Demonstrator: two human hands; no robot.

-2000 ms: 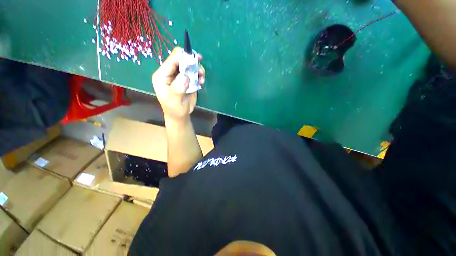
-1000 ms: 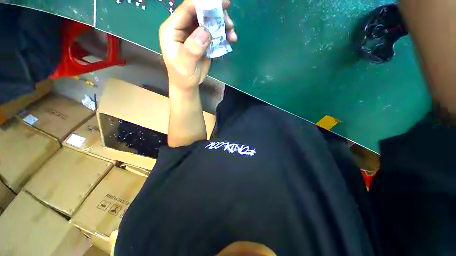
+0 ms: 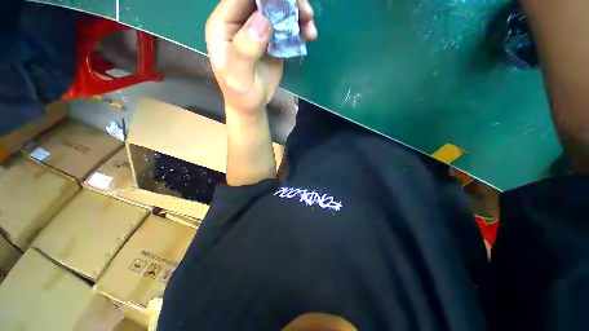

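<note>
My left hand (image 3: 248, 48), bare and palm up, is at the top edge, partly cut off. It is closed on a crumpled silver-white tube (image 3: 284, 29), with the thumb on its face and fingertips on the other side. The tube's upper part and its tip are out of view. My right forearm (image 3: 565, 71) crosses the right edge; my right hand is out of the picture. A glossy black housing (image 3: 520, 42) lies on the green bench (image 3: 400, 71), partly hidden by that forearm.
The bench edge slopes down to the right, with yellow tape (image 3: 449, 153) on it. Below left are an open carton (image 3: 174, 126) of black parts, stacked closed cartons (image 3: 90, 229) and a red stool (image 3: 113, 84). A dark-clothed person (image 3: 32, 58) is at the far left.
The view has shifted, so the red wire bundle has left the frame. The left hand and tube are nearer the top edge, and the tube's black nozzle no longer shows. The housing sits further right.
</note>
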